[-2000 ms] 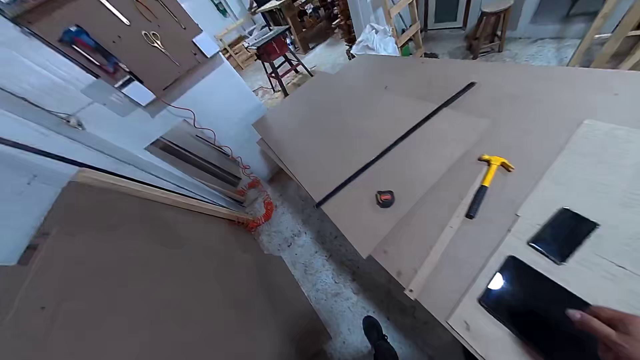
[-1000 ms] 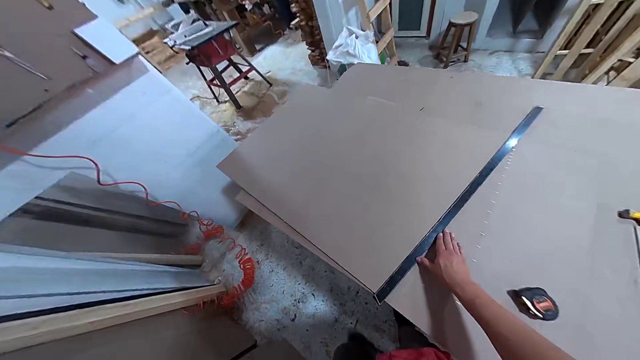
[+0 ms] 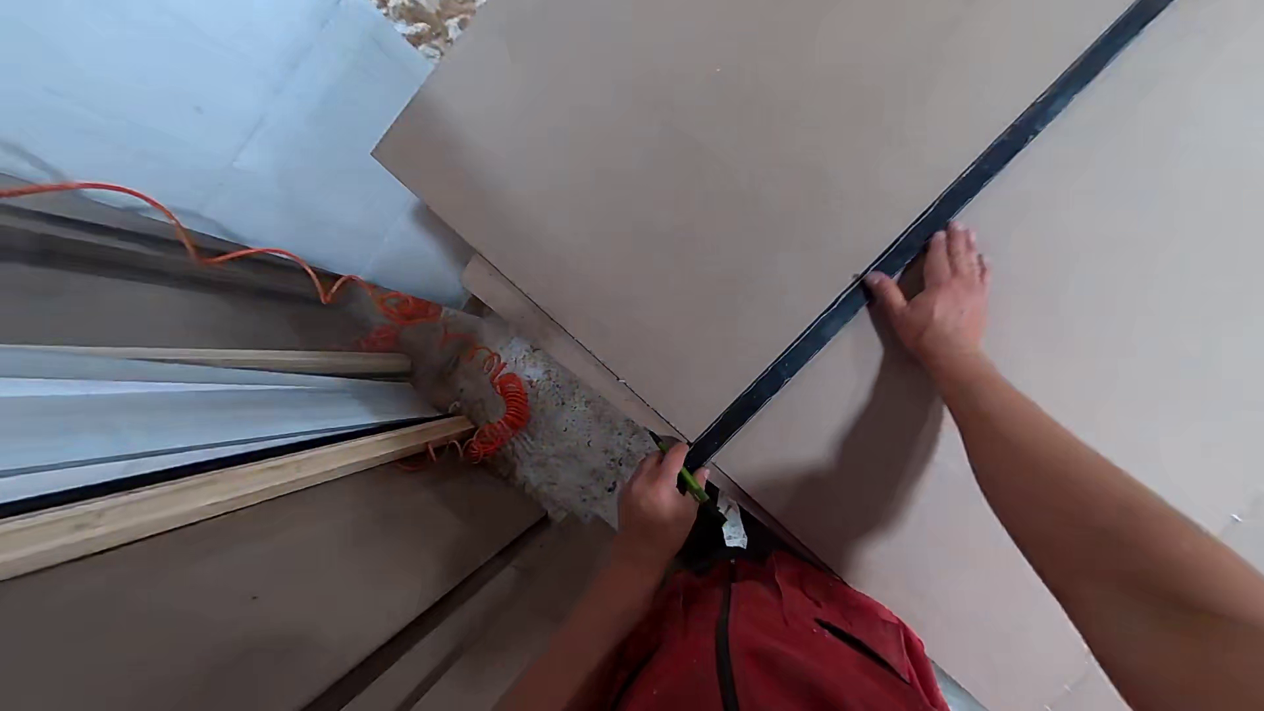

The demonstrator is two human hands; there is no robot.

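Observation:
A long dark metal straightedge (image 3: 815, 341) lies diagonally across a large brown fiberboard sheet (image 3: 632, 197). At its near end, by the sheet's edge, my left hand (image 3: 657, 502) is closed around a small tool with a green part (image 3: 694, 486), perhaps a utility knife; its tip is hard to make out. Farther up, my right hand (image 3: 943, 296) presses flat on the board from the right side, its thumb and fingertips against the straightedge and nothing gripped in it.
A coiled orange air hose (image 3: 509, 420) hangs down left of the sheet, over the speckled floor (image 3: 563, 439). Leaning boards and a pale wooden strip (image 3: 247, 484) stand at left. My red garment (image 3: 790, 642) is close to the sheet's near edge.
The view has tilted down towards the near edge. My left hand, unseen a second ago, has come in holding the green tool. My right hand remains beside the straightedge.

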